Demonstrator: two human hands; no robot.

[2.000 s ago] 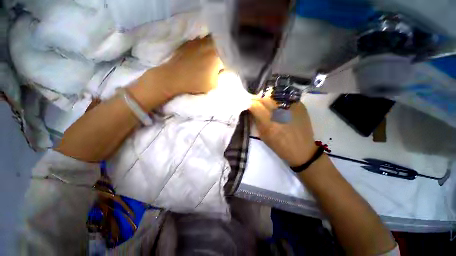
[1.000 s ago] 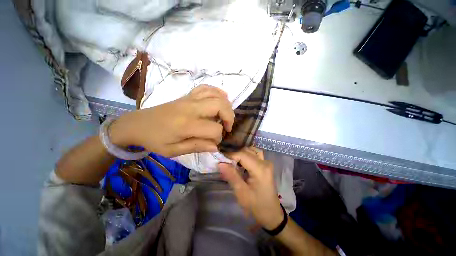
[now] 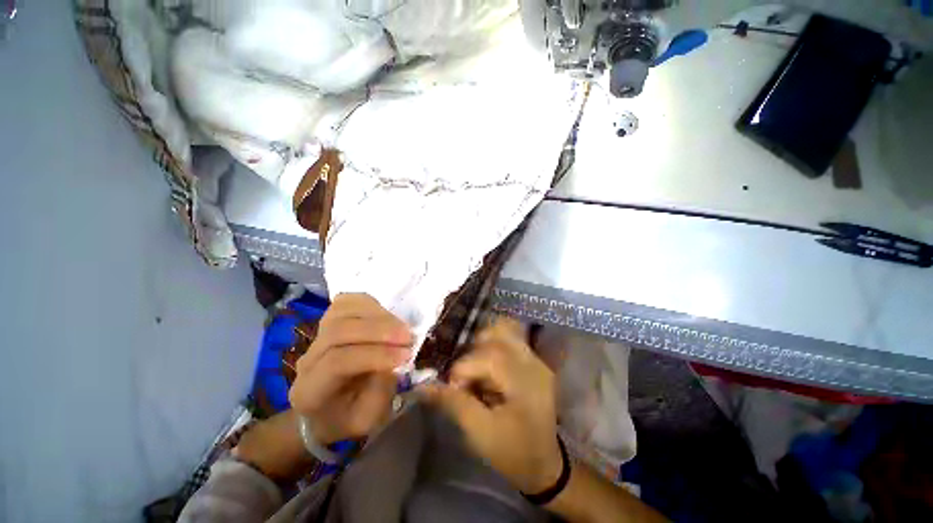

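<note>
A white padded layer (image 3: 419, 220) hangs from the machine over the table's front edge towards my lap. Plaid shell fabric (image 3: 465, 312) shows beneath its right edge. My left hand (image 3: 353, 373) pinches the padded layer's lower end. My right hand (image 3: 501, 403), slightly blurred, is closed at the lower end of the plaid edge, just right of my left hand; what lies between its fingers is partly hidden. The upper end of the work lies by the presser foot area (image 3: 578, 72) under the bright lamp. A brown strip with a pale toothed edge (image 3: 319, 194) shows at the padding's left.
A dark phone (image 3: 815, 94) and a small brown scrap (image 3: 846, 165) lie at the right. A black rod with a clip (image 3: 875, 243) crosses the table (image 3: 665, 255). More padding is heaped at upper left. A blue bin (image 3: 274, 352) with brown strips is beside my lap.
Both hands have moved from the needle area down to the work's lower end, near my lap. The padded layer is now stretched down over the table edge. The camera view has shifted.
</note>
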